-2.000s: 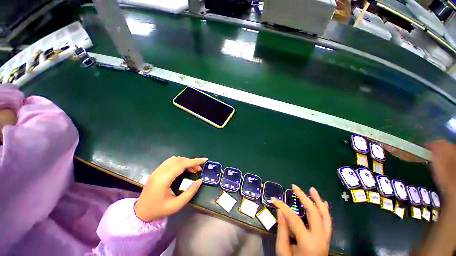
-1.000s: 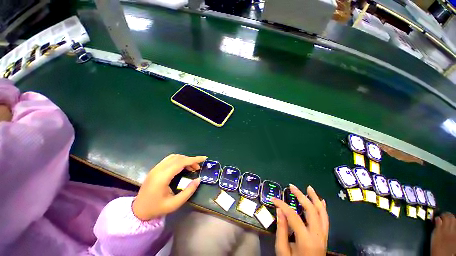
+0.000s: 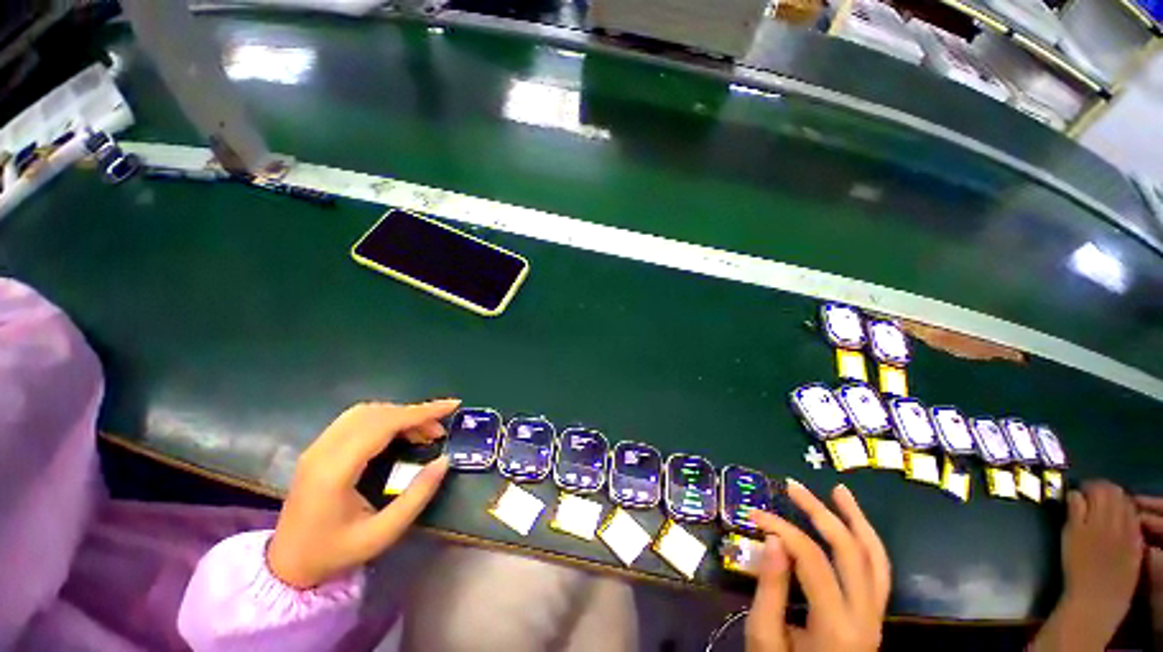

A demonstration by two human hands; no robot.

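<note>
A row of several lit smartwatch display modules lies along the near bench edge, the middle one (image 3: 582,459) dark with purplish text. The two rightmost, including this module (image 3: 691,488), show green menu rows. White pouch batteries (image 3: 625,536) with yellow edges lie below them. My left hand (image 3: 357,490) has thumb and fingers around the leftmost module (image 3: 473,439), touching its left side. My right hand (image 3: 816,567) is at the rightmost module (image 3: 745,498), index finger at its lower screen, other fingers spread to its right.
A yellow-rimmed smartphone (image 3: 440,261) lies before the pale metal strip (image 3: 612,240). Modules with white screens (image 3: 865,409) stand in rows at right. Another person's hands (image 3: 1099,548) rest at the right edge; a pink sleeve (image 3: 49,420) is at left. A white parts tray (image 3: 64,112) is upper left.
The view has shifted, so the bench items sit further left. My right hand has moved right along the row, uncovering the rightmost module and its battery. My left hand stays at the leftmost module.
</note>
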